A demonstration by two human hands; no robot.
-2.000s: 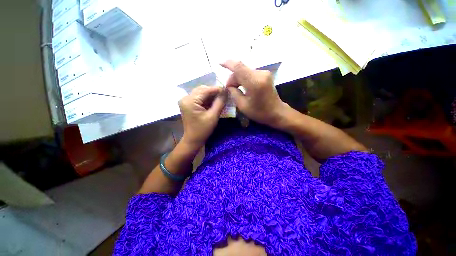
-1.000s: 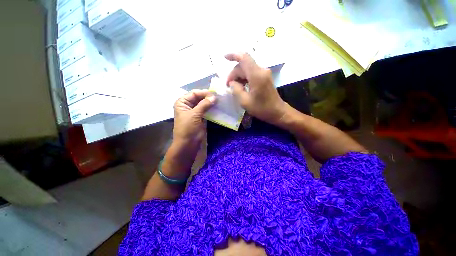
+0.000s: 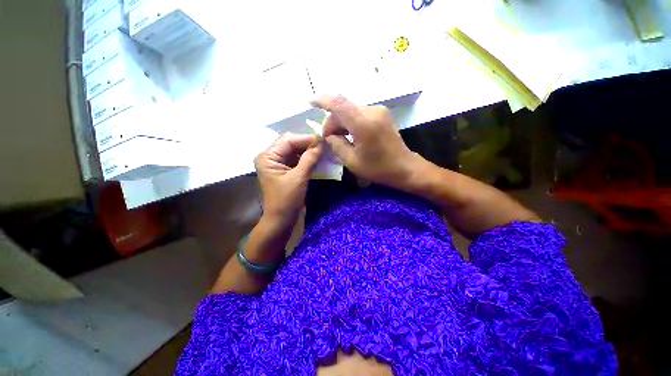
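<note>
A small pale label sheet (image 3: 327,169) with a yellowish edge hangs between my hands at the table's front edge. My left hand (image 3: 283,169) pinches its left side between thumb and fingers. My right hand (image 3: 371,139) has its thumb and fingers at the sheet's top, where a small corner sticks up; whether it grips the sheet or a label on it is too small to tell. White boxes (image 3: 406,98) lie on the table just behind my hands, their outlines washed out by glare.
White boxes with short print lines (image 3: 110,110) stand stacked at the left table edge. A yellow strip (image 3: 496,67) lies at the right front edge. A round yellow sticker (image 3: 401,45) and a dark cable (image 3: 421,4) are farther back. Orange stools (image 3: 618,183) stand below.
The sheet was spread wider a second ago and now shows smaller and turned. My right hand has come closer to my left fingertips.
</note>
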